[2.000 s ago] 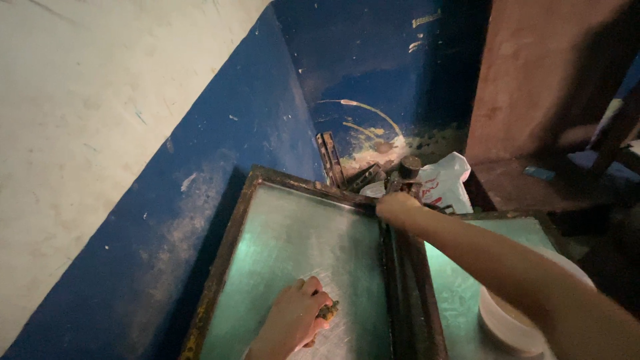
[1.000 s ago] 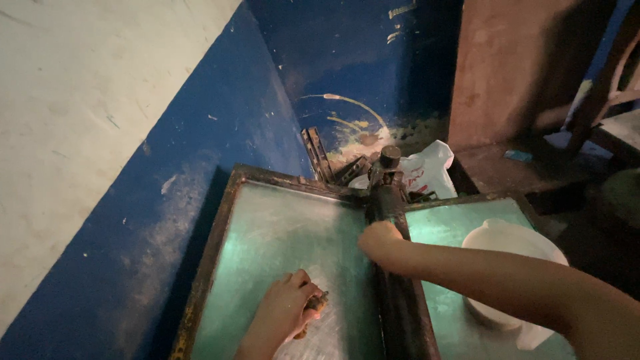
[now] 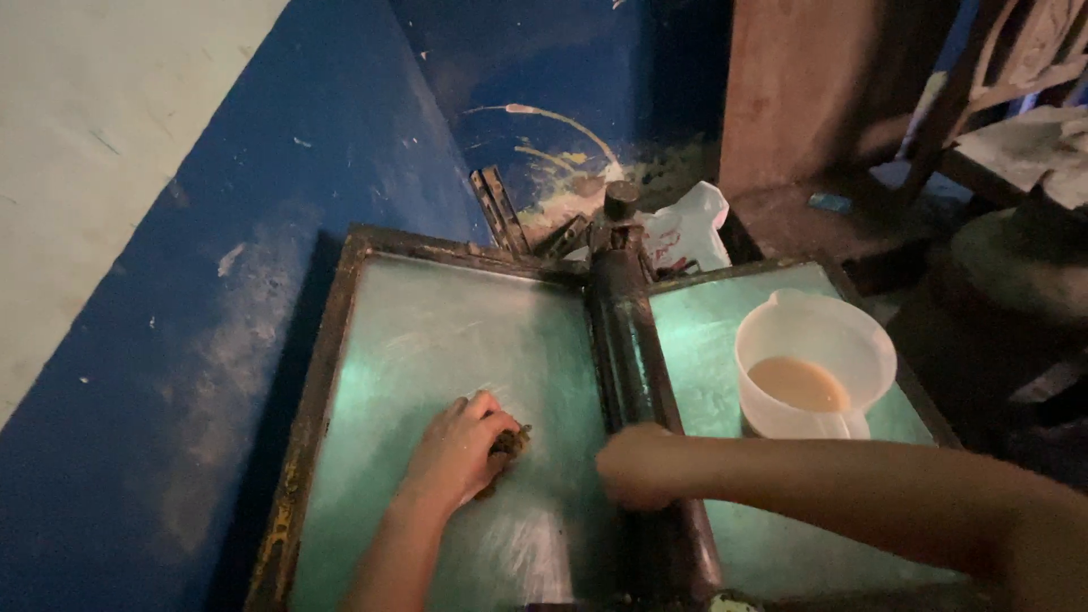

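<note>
My left hand point(image 3: 463, 446) is closed around a brown, rough fibrous pad point(image 3: 508, 444), pressed on the pale green, shiny panel point(image 3: 450, 331) inside a worn dark frame. To the right, my right hand point(image 3: 642, 467), blurred and curled, lies over the dark cylindrical bar point(image 3: 625, 340) that runs between this panel and a second green one point(image 3: 697, 323). Whether anything is under its fingers is hidden. A translucent plastic jug point(image 3: 816, 340) with cloudy, light brown liquid point(image 3: 799, 384) stands on the right panel, just beyond my right forearm.
A blue and off-white wall point(image 3: 280, 170) rises close on the left. Dark slotted metal strips point(image 3: 500, 211) and a white plastic bag point(image 3: 693, 225) lie behind the bar. A brown board point(image 3: 782, 93) stands farther back, with a wooden chair point(image 3: 977, 127) at the upper right.
My right hand has moved from the bar's far end toward me along it. My left hand stays on the left panel with the pad.
</note>
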